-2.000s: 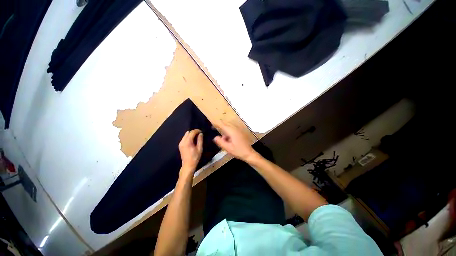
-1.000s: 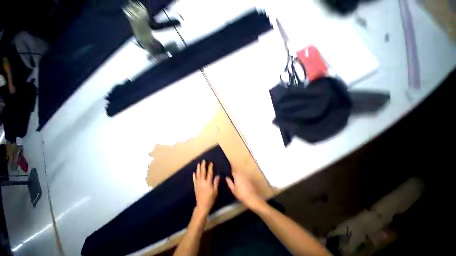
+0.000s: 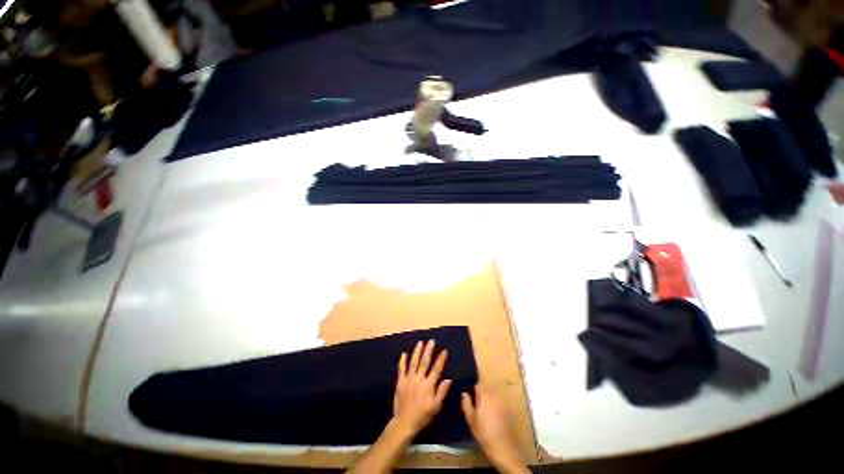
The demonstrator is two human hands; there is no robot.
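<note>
A long dark cut panel (image 3: 268, 398) lies flat along the near table edge, with its narrow rounded end at the left and its straight end at the right. My left hand (image 3: 421, 384) lies flat on the panel near its right end, fingers spread and pointing away from me. My right hand (image 3: 486, 417) is at the panel's right end, with its fingertips touching the edge. Neither hand shows a grip on the fabric. Whether the panel is one layer or several cannot be told.
A dark bundle of cut pieces (image 3: 463, 180) lies beyond, before an upright cutter (image 3: 429, 111). A crumpled dark piece (image 3: 652, 347), shears (image 3: 635, 268), a red block (image 3: 671, 271) and a pen (image 3: 770, 259) are at right. Folded dark pieces (image 3: 722, 176) lie farther right; a dark lay (image 3: 370, 74) spans the far side.
The view has tilted up and turned, showing more of the far table. My left hand has gone from curled fingers to lying flat on the panel; my right hand stays by its right end.
</note>
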